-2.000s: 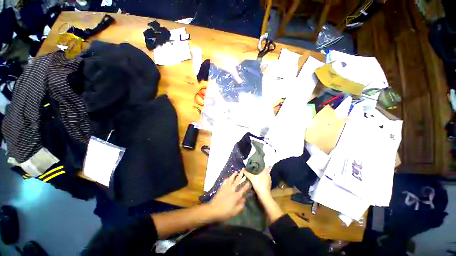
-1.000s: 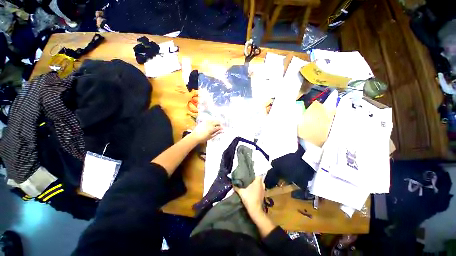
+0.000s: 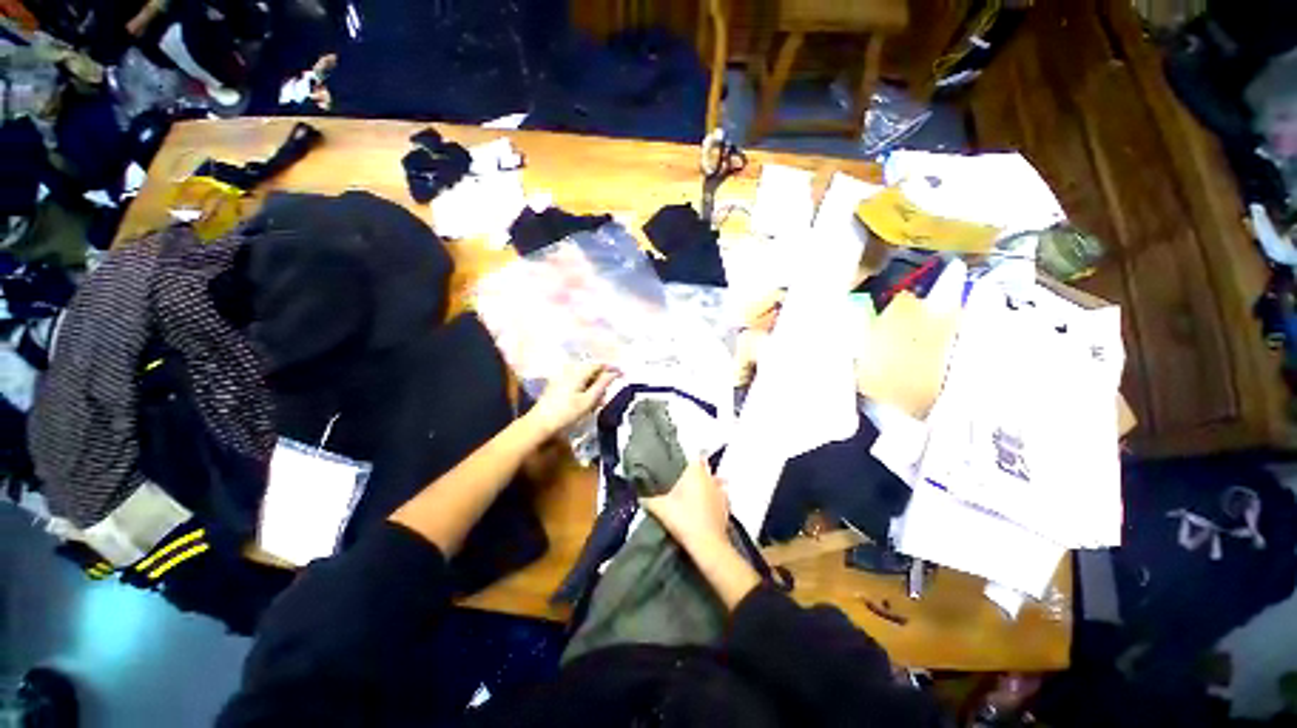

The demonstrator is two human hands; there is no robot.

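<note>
My right hand [image 3: 693, 508] is closed on the bunched olive garment [image 3: 654, 590], which runs from the table's front edge down toward my body. My left hand [image 3: 575, 394] is at the near edge of the clear polybag [image 3: 569, 306] and its fingers seem to pinch it. The polybag lies tilted on the table, over white paper. A dark garment edge [image 3: 609, 529] curves around the top and left side of the olive cloth.
The checked garment [image 3: 100, 377], black garments [image 3: 427, 413] and a white card [image 3: 312, 502] are at left. Paper sheets [image 3: 1013, 427] cover the right end. Scissors [image 3: 721, 159] lie near the far edge. Black scraps [image 3: 686, 243] lie beyond the bag. Wooden stool behind.
My left hand left the olive garment and reached to the polybag, which has shifted left and turned, uncovering black cloth beyond it. My right hand kept hold of the olive garment and moved slightly left.
</note>
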